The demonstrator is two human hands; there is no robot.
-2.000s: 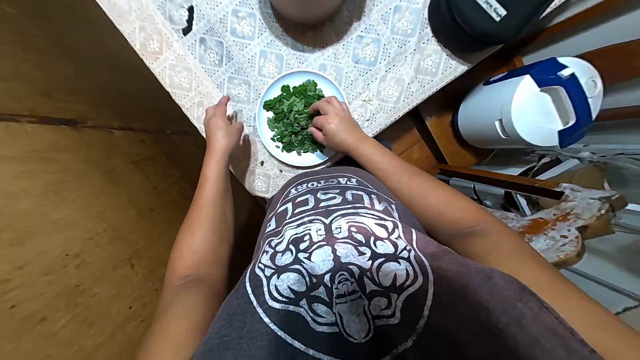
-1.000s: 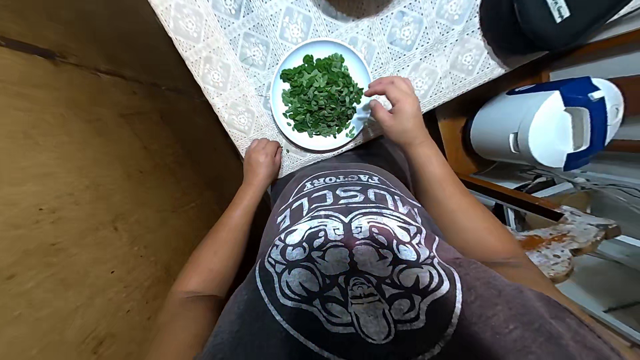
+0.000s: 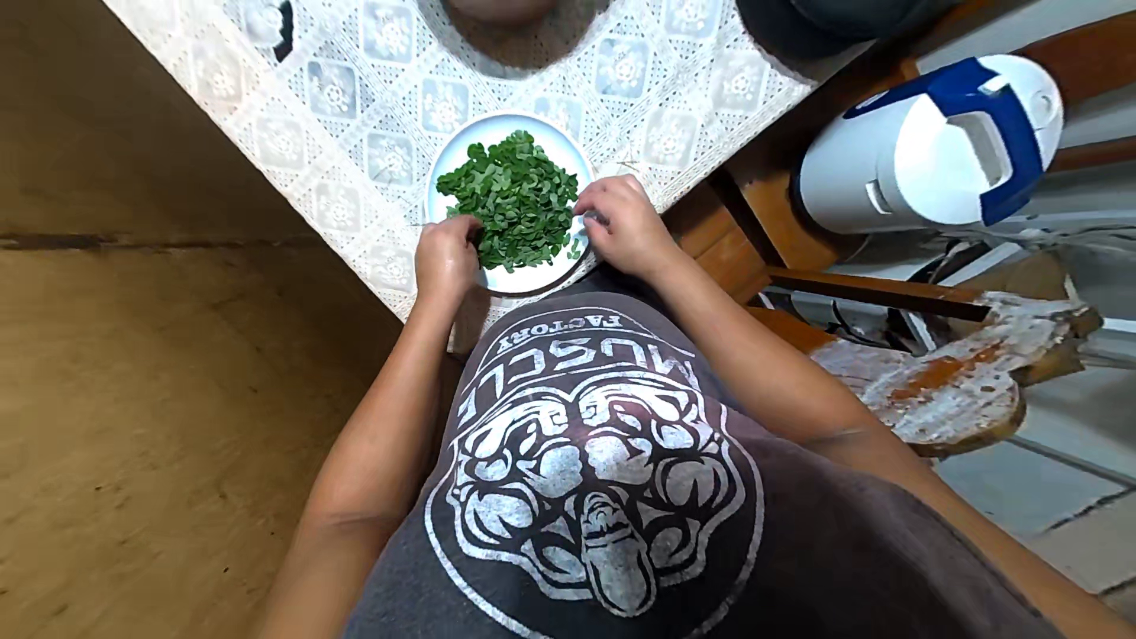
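A white round plate (image 3: 532, 282) with a pale blue rim lies near the edge of the table, heaped with small green leaves (image 3: 519, 200). At the plate's left side is my left hand (image 3: 446, 257), its fingertips against the edge of the leaves; whether they pinch any is hidden. My right hand (image 3: 628, 224) rests over the right rim, thumb and fingers apart beside the heap, with nothing visible between them. A few loose leaves (image 3: 575, 248) lie on the plate below its fingers.
A patterned lace-like tablecloth (image 3: 333, 89) covers the table. Beyond the plate stands a partly visible round object (image 3: 502, 7); a dark rounded object (image 3: 821, 22) sits at the upper right. A white and blue lidded jug (image 3: 896, 169) stands on wood right of the table. A brown wall (image 3: 160, 399) fills the left.
My left hand has moved from the table edge below the plate onto the plate's left side. My right hand, in the leaves two seconds ago, is at the right rim.
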